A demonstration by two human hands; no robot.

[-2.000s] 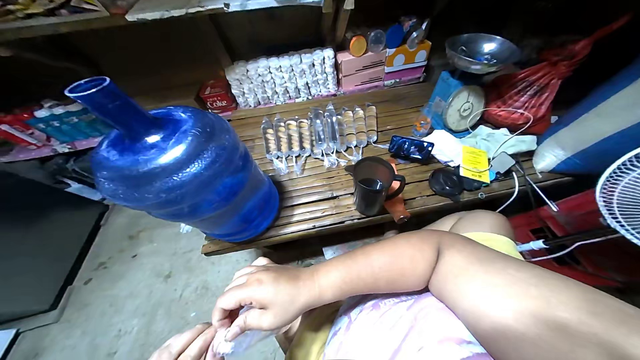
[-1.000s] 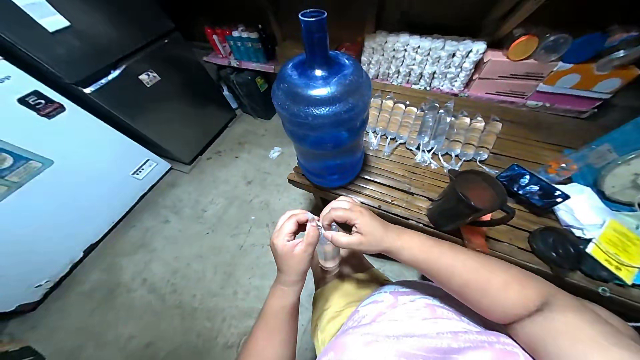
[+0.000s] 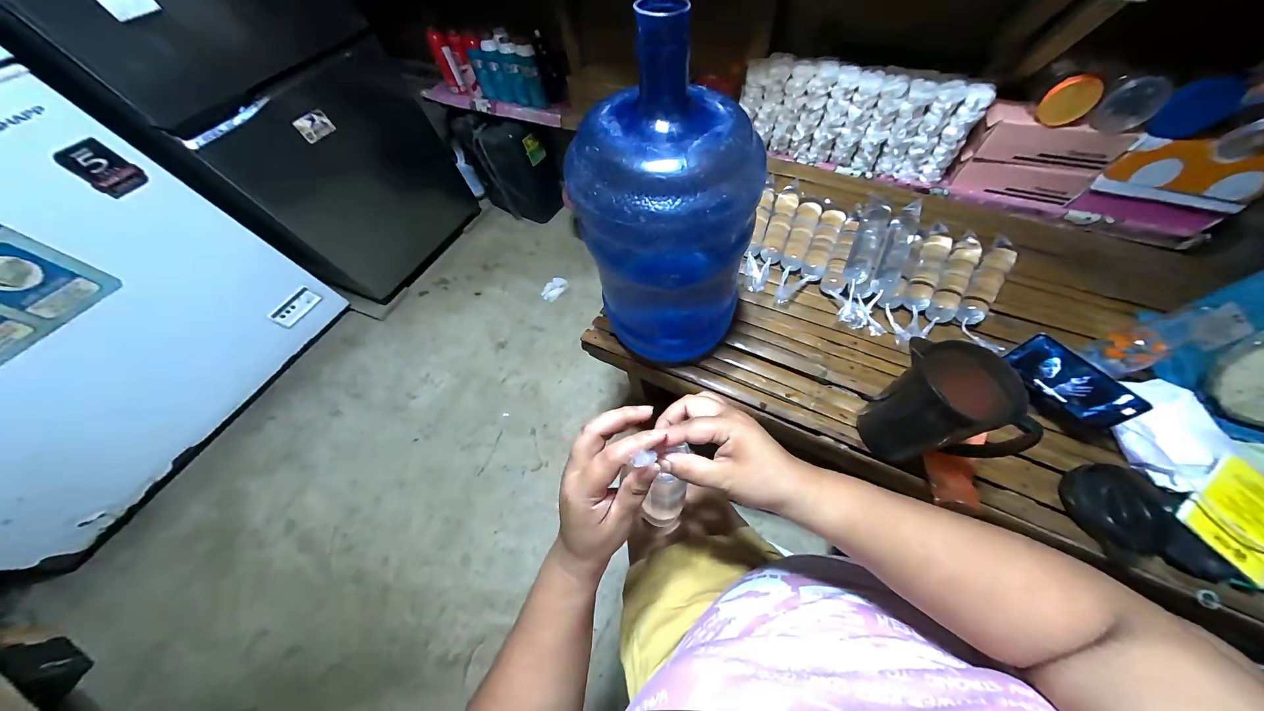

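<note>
Between my two hands hangs a narrow clear plastic bag of liquid (image 3: 665, 501). My left hand (image 3: 607, 484) pinches its gathered top from the left, and my right hand (image 3: 726, 449) holds the same top from the right; the exact finger contact is partly hidden. Beyond my hands, a large blue water jug (image 3: 667, 227) stands upright on the corner of a slatted bamboo bench (image 3: 790, 360). A row of similar filled, tied bags (image 3: 928, 272) lies beside the jug. A dark pitcher (image 3: 913, 405) stands nearer to me on the bench.
A lit phone (image 3: 1074, 383), a black object (image 3: 1116, 509) and a yellow packet (image 3: 1229, 513) lie at the right. Stacked white-wrapped items (image 3: 864, 118) and pink boxes (image 3: 1037, 158) line the back. A white freezer (image 3: 148, 326) and dark refrigerator (image 3: 346, 148) stand left of the concrete floor (image 3: 434, 444).
The view has swung left since the oldest frame. Both my hands, low in that frame, now show fully with the filled bag below them. Since one second ago, the fingers have shifted at its top.
</note>
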